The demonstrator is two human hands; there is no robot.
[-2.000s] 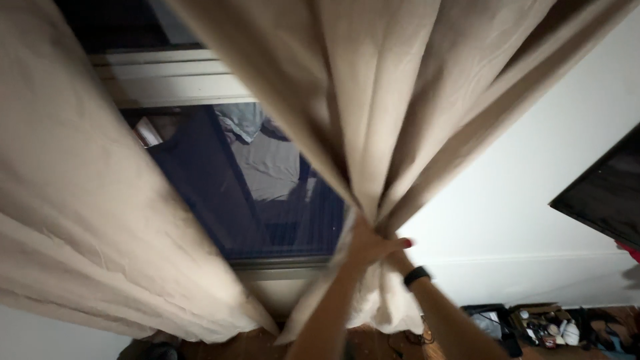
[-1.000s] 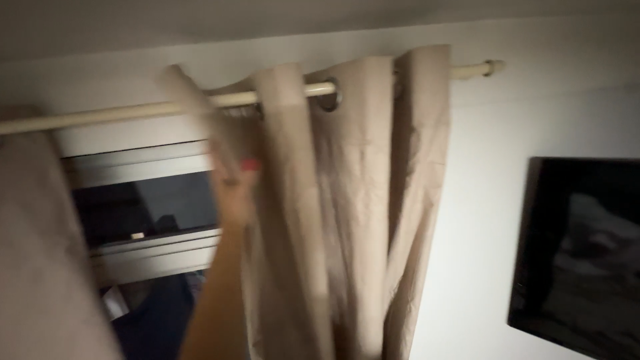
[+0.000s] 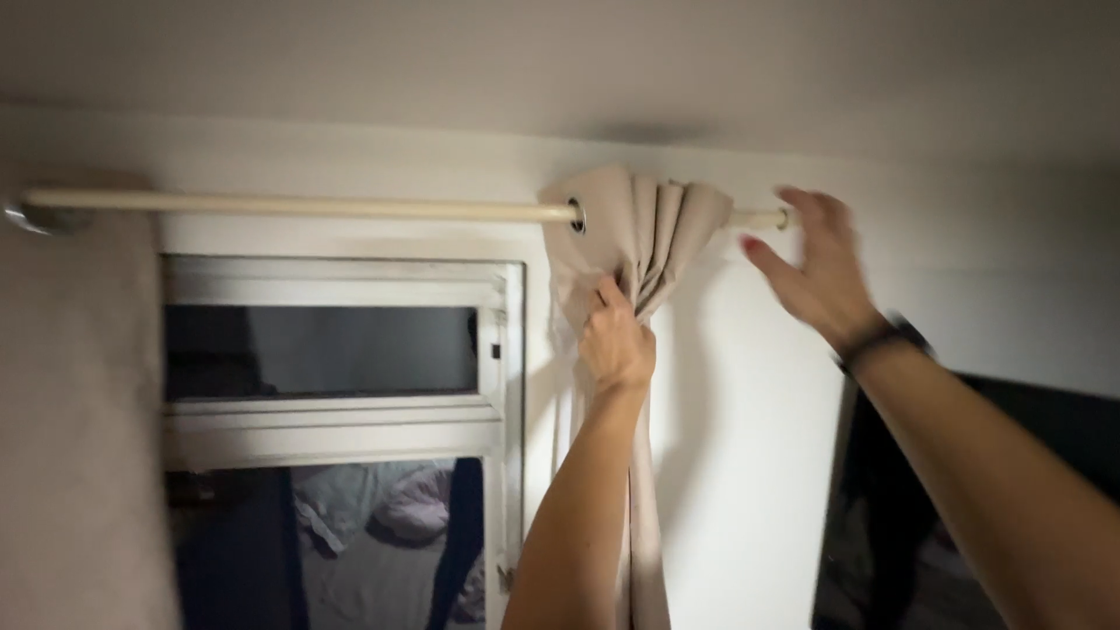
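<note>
A beige eyelet curtain (image 3: 604, 219) hangs from a cream curtain rod (image 3: 350, 207), bunched into tight folds. My left hand (image 3: 618, 341) grips the folds a little below the rod. My right hand (image 3: 818, 267), with a dark band on its wrist, is raised near the finial at the rod's right end (image 3: 781, 219); its fingers are spread and hold nothing. A metal eyelet (image 3: 576, 214) shows around the rod at the curtain's left edge.
A second beige curtain (image 3: 79, 394) hangs at the left. Between the curtains is a white-framed window (image 3: 332, 429) whose panes reflect bedding. A dark wall-mounted screen (image 3: 1006, 455) is at the lower right, behind my right arm.
The view has swung up from the curtain's lower part to the rod. The right curtain, spread along the rod one second ago, is now gathered narrowly in my left hand. My right hand has come into view.
</note>
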